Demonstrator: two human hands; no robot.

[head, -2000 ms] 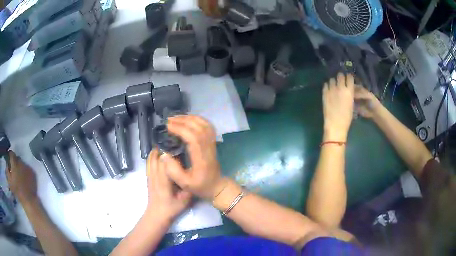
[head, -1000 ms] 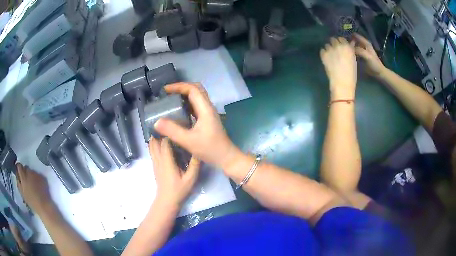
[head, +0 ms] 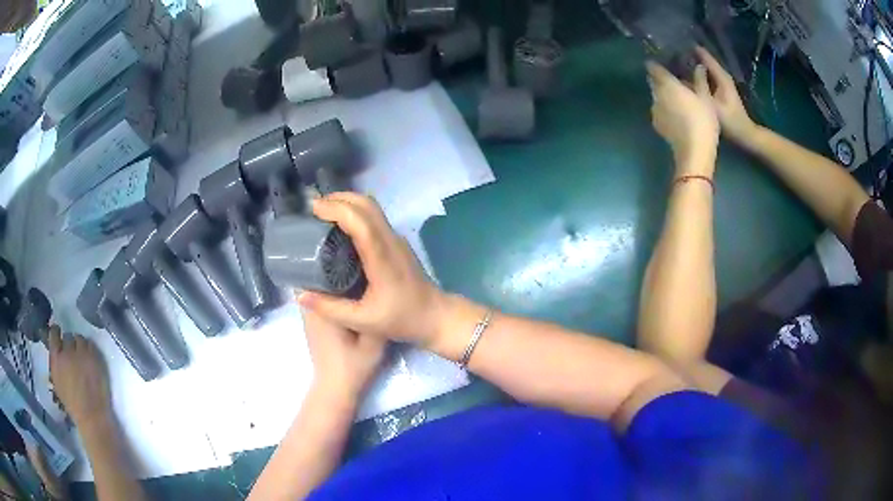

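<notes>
My right hand [head: 377,269] grips the head of a glossy grey blower unit [head: 302,253], its fingers over the top and thumb below. The unit's round spoked grille [head: 341,262] faces right. My left hand [head: 343,347] is just below the head, partly hidden behind my right hand. The unit's handle is hidden, and I cannot see clearly what the left fingers hold. A fanned row of several finished-looking grey units [head: 223,196] lies beyond and to the left, heads away from me.
The white sheet [head: 255,401] lies on a green mat [head: 548,235]. Loose grey heads and a pale ring [head: 306,80] lie beyond the row. Stacked cartons [head: 113,196] stand upper left. Another person's hands [head: 690,108] work at the right, and a person's hand [head: 80,377] is at the left.
The held unit has turned: its grille now faces right and its glossy head side shows. My right hand has shifted around the head. The right neighbour's hands have moved farther away.
</notes>
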